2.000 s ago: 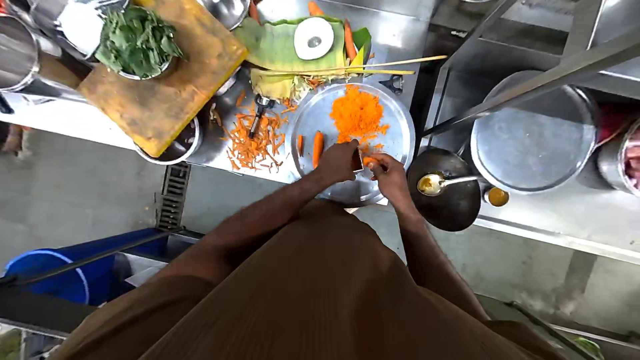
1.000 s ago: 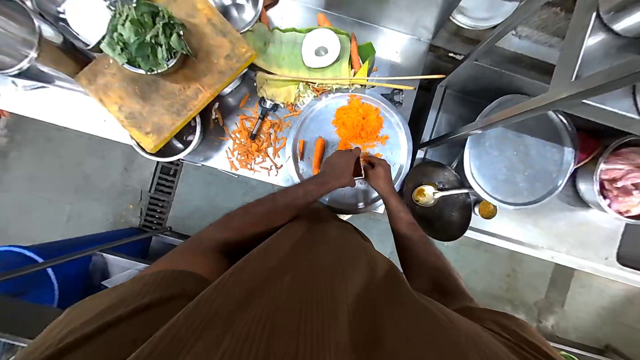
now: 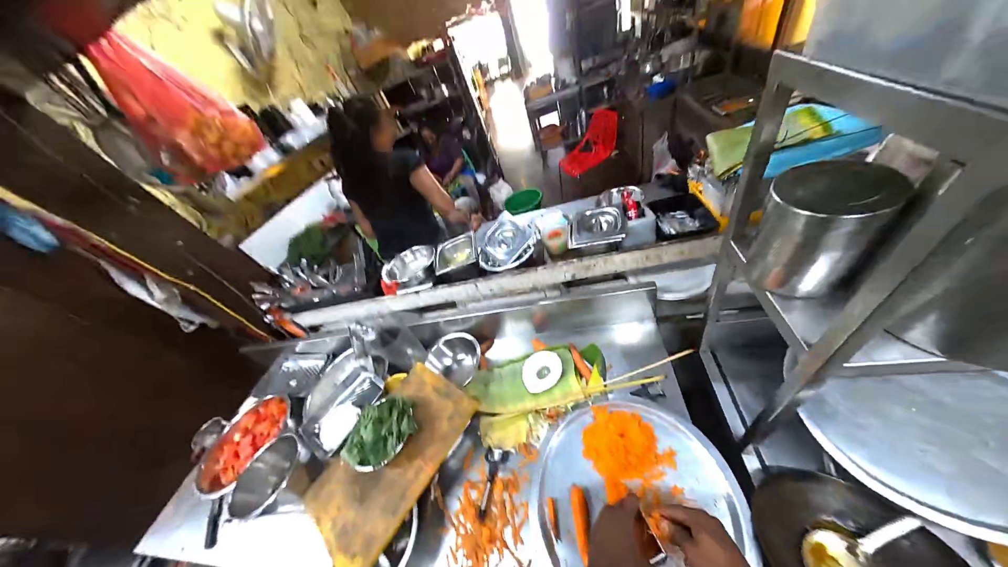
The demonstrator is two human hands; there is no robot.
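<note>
Near the bottom edge, over a round metal tray (image 3: 728,480), my left hand (image 3: 617,537) is closed on a small metal-edged tool, mostly hidden by the fingers. Close against it, my right hand (image 3: 697,537) pinches an orange carrot piece (image 3: 655,526). Finely shredded carrot (image 3: 622,445) is heaped on the tray just beyond my hands. A whole carrot (image 3: 580,520) and a smaller one (image 3: 552,517) lie to their left. Left of the tray, a peeler (image 3: 490,480) rests on carrot peelings (image 3: 492,524).
A wooden cutting board (image 3: 378,488) bears a bowl of green leaves (image 3: 380,431). Beyond the tray are a banana leaf (image 3: 496,387) and a white ring-shaped thing (image 3: 542,371). A metal rack (image 3: 819,354) and dark pan (image 3: 850,504) stand right. Across the counter stands a person (image 3: 394,181).
The view has tilted up strongly, bringing the kitchen and a person beyond the counter into sight. My hands remain together over the tray beside the shredded carrot.
</note>
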